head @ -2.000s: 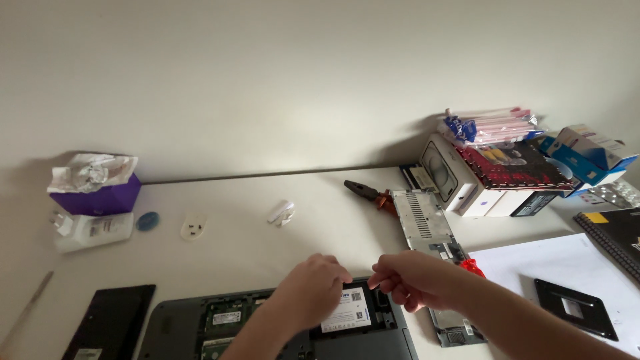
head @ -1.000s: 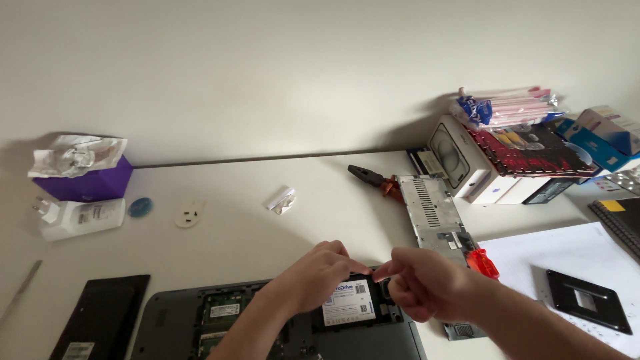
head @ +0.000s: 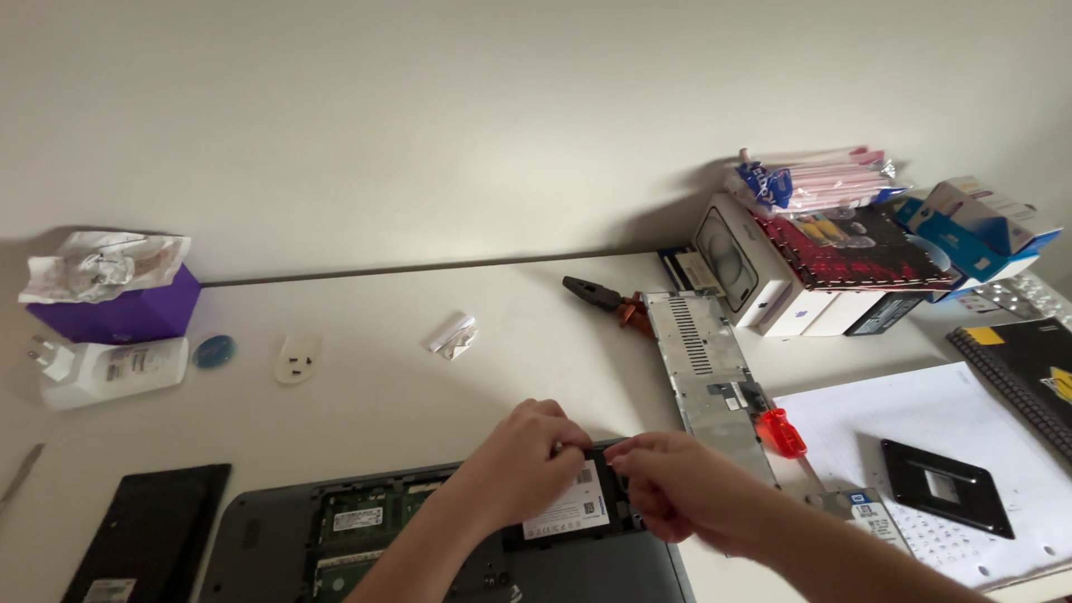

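Observation:
An upside-down laptop (head: 276,519) lies at the bottom of the view with its underside bays exposed. Memory modules (head: 358,519) show in one bay, and a drive with a white label (head: 578,511) sits in another. My left hand (head: 528,456) is over the drive's upper left edge, thumb and index finger bent together; whether something small is between them cannot be told. At the bay's upper right corner is my right hand (head: 678,486), its fingers curled and the fingertips close to the left ones. What it may hold is hidden.
A metal laptop cover (head: 712,368), pliers (head: 599,295) and a red-handled tool (head: 780,433) lie to the right, near a hard drive (head: 871,515) and black bracket (head: 946,486). A black laptop battery (head: 151,528) lies left. Screws rest on a small white dish (head: 298,358). Boxes (head: 804,310) stand back right.
Both hands stay at the drive bay. The right hand's index finger, stretched toward the left hand a second ago, is now more bent. The view has shifted slightly.

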